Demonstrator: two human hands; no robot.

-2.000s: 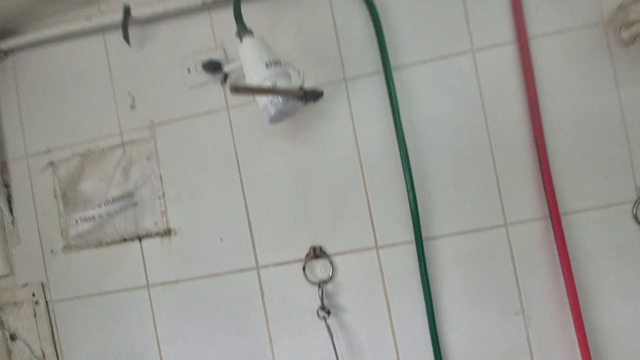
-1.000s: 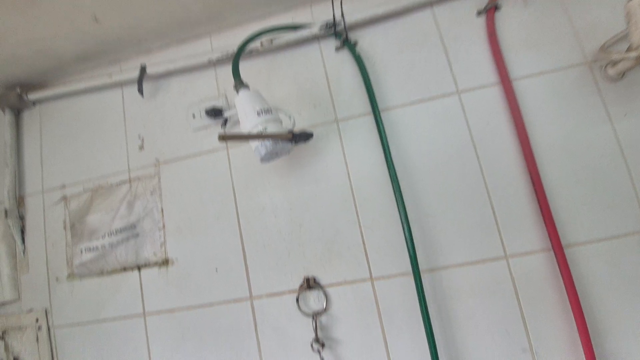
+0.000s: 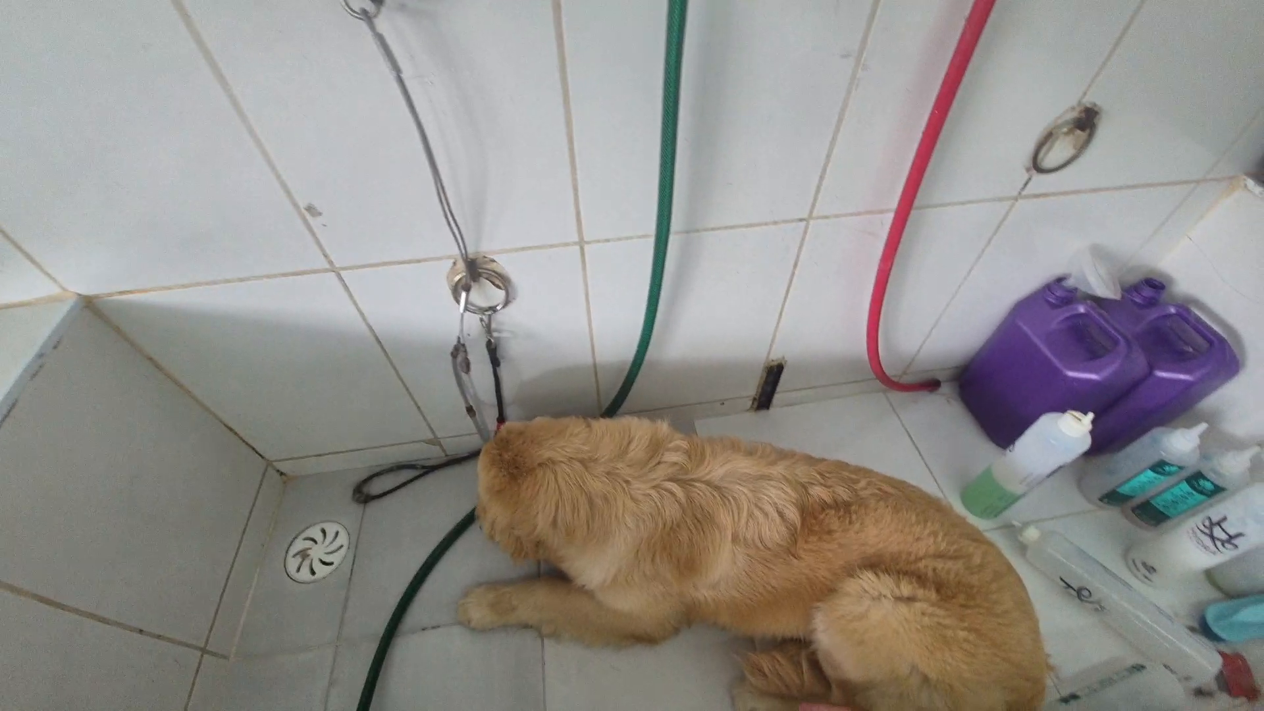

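Observation:
Neither of my hands is in the head view. A golden, curly-coated dog [image 3: 750,533] lies on the tiled floor of a washing bay, its head by the wall at the left and its rump toward the lower right. A grey tether [image 3: 425,138] hangs down the wall to a metal ring [image 3: 480,286], and straps run from there to the dog's neck. A dark cord loop [image 3: 410,476] rests beside its head. The green hose [image 3: 664,197] drops behind the dog and comes out again in front of its head [image 3: 420,583].
Two purple jugs [image 3: 1057,355] stand in the right corner. Several squeeze bottles, one with green liquid [image 3: 1027,464], are close to the dog's back. A red hose [image 3: 913,188] hangs on the wall. At left are a round drain cover [image 3: 317,552] and a tiled ledge [image 3: 118,474].
The view has swung down from the upper wall, with its hanging white shower head and paper sign, to the floor, the dog and the bottles.

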